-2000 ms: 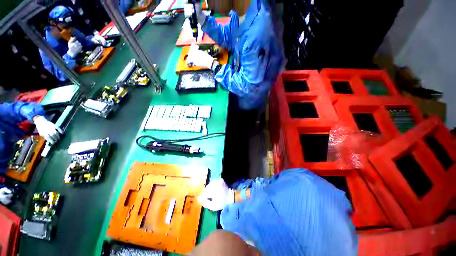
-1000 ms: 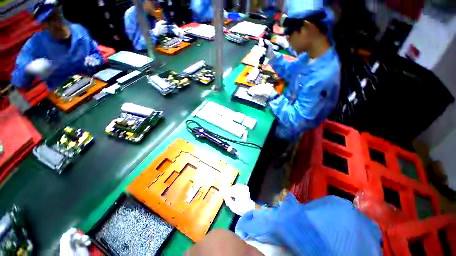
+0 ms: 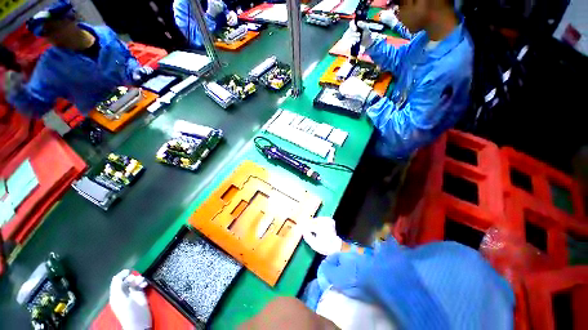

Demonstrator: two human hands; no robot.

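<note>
The orange fixture (image 3: 242, 219) lies on the green bench, with a small pale strip (image 3: 264, 225) in a cut-out. My right hand (image 3: 322, 236), in a white glove, rests at its right edge, fingers loosely bent, holding nothing visible. A white-gloved hand, apparently my left hand (image 3: 129, 300), is at the bottom left beside the screw tray; its forearm is cut off and its grip is unclear. The black tray (image 3: 196, 274) is full of tiny silvery screws. The black electric screwdriver (image 3: 290, 162) lies beyond the fixture, beside pale strips (image 3: 306, 133).
Circuit boards (image 3: 189, 145) lie on the dark green belt to the left. Metal posts (image 3: 295, 48) stand ahead. Workers in blue smocks (image 3: 422, 80) sit ahead and across the belt. Red crates (image 3: 477, 187) stand at the right. A red sheet (image 3: 169, 312) lies beside the screw tray.
The view has swung left, bringing the full screw tray and the left glove into sight. My right hand stays beside the fixture. The neighbour across the belt has moved their hands.
</note>
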